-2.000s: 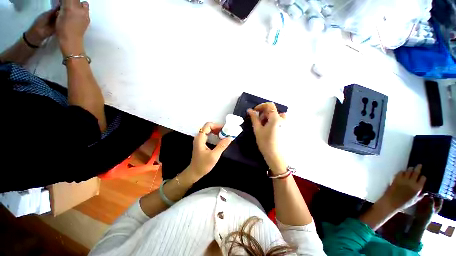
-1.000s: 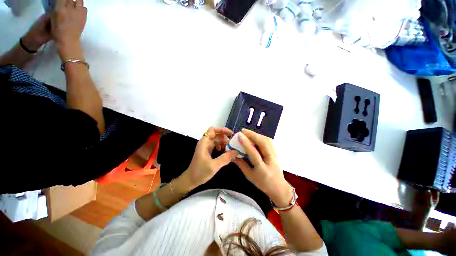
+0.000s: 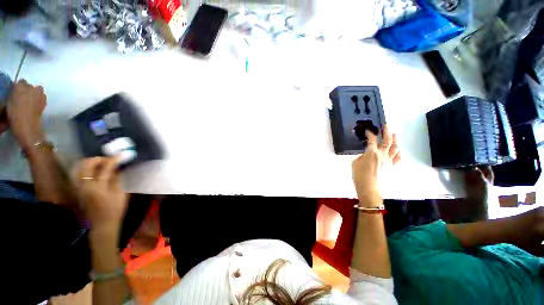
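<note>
A black insert box (image 3: 89, 131) at the left is blurred. It holds a white charging case (image 3: 121, 149) and two small pieces, one looking bluish, that are too blurred to name. My left hand (image 3: 101, 187), also blurred, has its fingertips at the case and the box's near edge; its grip is unclear. A second black insert box (image 3: 344, 131), with two stem-shaped slots and a rounded cutout, stands to the right. My right hand (image 3: 374, 164) has one fingertip in the rounded cutout and other fingers at the box's right edge.
A phone (image 3: 204, 30), a silvery heap (image 3: 125, 27) and a red box (image 3: 167, 9) lie at the far side. A blue bag (image 3: 420, 30), a black slab (image 3: 441, 72) and stacked black boxes (image 3: 453, 134) are at the right. Another person's hand (image 3: 27, 113) is at the left; a green-clothed person (image 3: 441, 268) sits right.
The view has shifted. The box with white pieces has moved far left, and the white case now lies in it. My hands have parted, the right reaching the empty box.
</note>
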